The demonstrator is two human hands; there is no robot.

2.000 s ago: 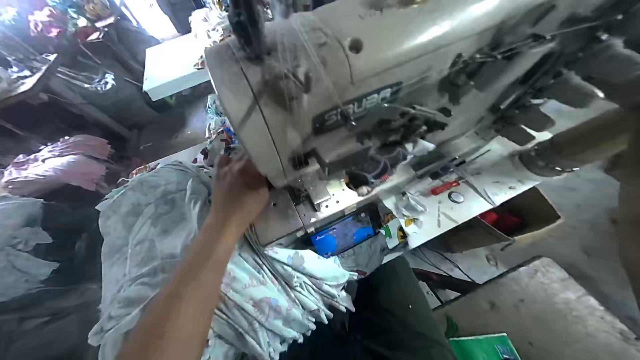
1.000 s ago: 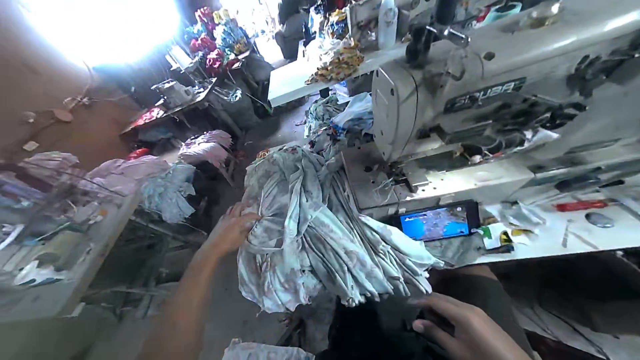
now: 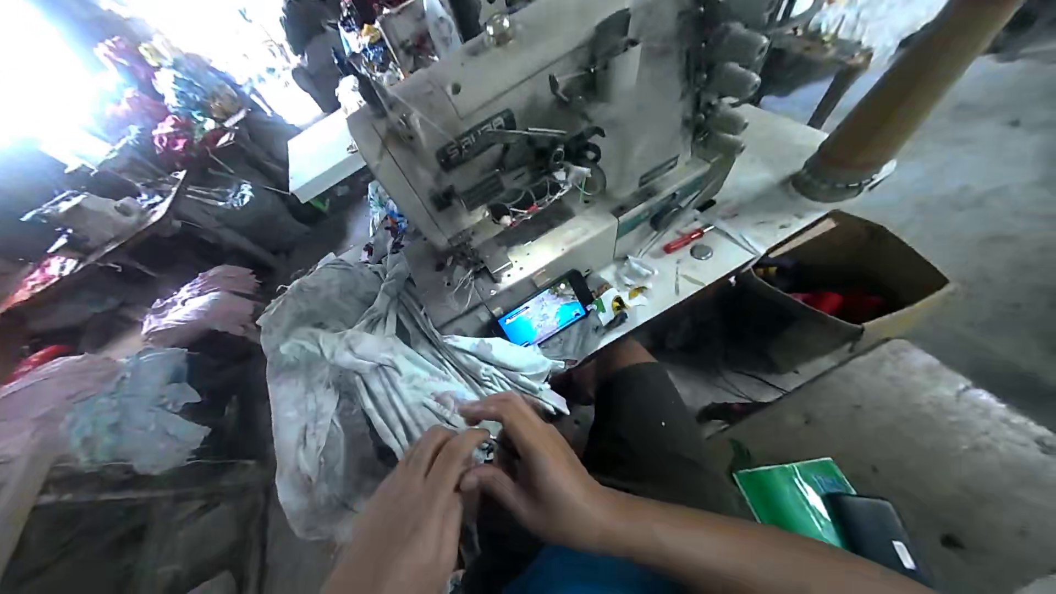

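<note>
My left hand (image 3: 425,487) and my right hand (image 3: 536,470) meet above my lap, fingertips close together around a small bit of pale cloth. Most of what they pinch is hidden by the fingers. Just beyond them, a heap of grey-white printed fabric pieces (image 3: 330,371) hangs over the near left edge of the sewing table. Behind the heap stands an industrial sewing machine (image 3: 511,157). A phone with a lit screen (image 3: 544,313) lies by the front of the machine's bed.
On the white tabletop (image 3: 734,239) lie a red-handled tool (image 3: 686,239), a small round disc (image 3: 701,252) and scraps. An open cardboard box (image 3: 907,305) stands at the right, near a green packet (image 3: 792,495) and a dark phone-like object (image 3: 876,532). Pink fabric bundles (image 3: 206,305) lie at the left.
My left hand has left the side of the fabric heap, where it was one second ago, and my two hands have come together. The view has swung right.
</note>
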